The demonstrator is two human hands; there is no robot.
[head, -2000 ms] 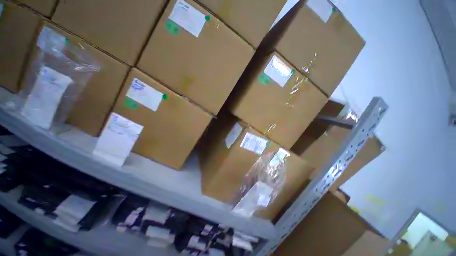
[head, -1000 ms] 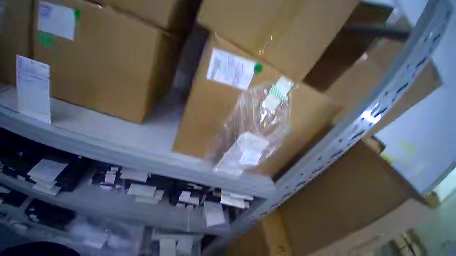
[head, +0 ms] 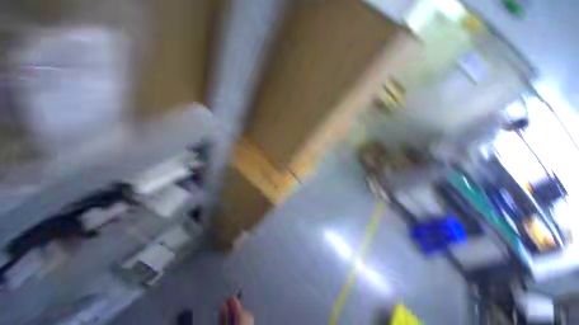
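Observation:
The view is strongly blurred. A hand, apparently my right hand (head: 236, 312), is cut off by the bottom edge, left of centre. Its fingers are close together around what looks like a slim pen (head: 239, 294), whose dark tip shows above them. My left hand is not in view. Nearest at the upper left is a brown carton (head: 168, 57) on a grey shelf, with a blurred white sheet (head: 79, 89) in front of it. The writing on the sheet cannot be read.
Lower shelves hold dark items with white slips (head: 155, 257). A grey rack post (head: 244, 70) stands beside a large brown carton (head: 317, 70) with a tan strip. Grey floor with a yellow line (head: 355, 266) lies to the right. Beyond are a blue object (head: 439, 233) and cluttered benches.
The view has swung right and down, away from the stacked cartons, bringing in the floor and benches. The rack post has moved left in view. A hand has appeared at the bottom edge.

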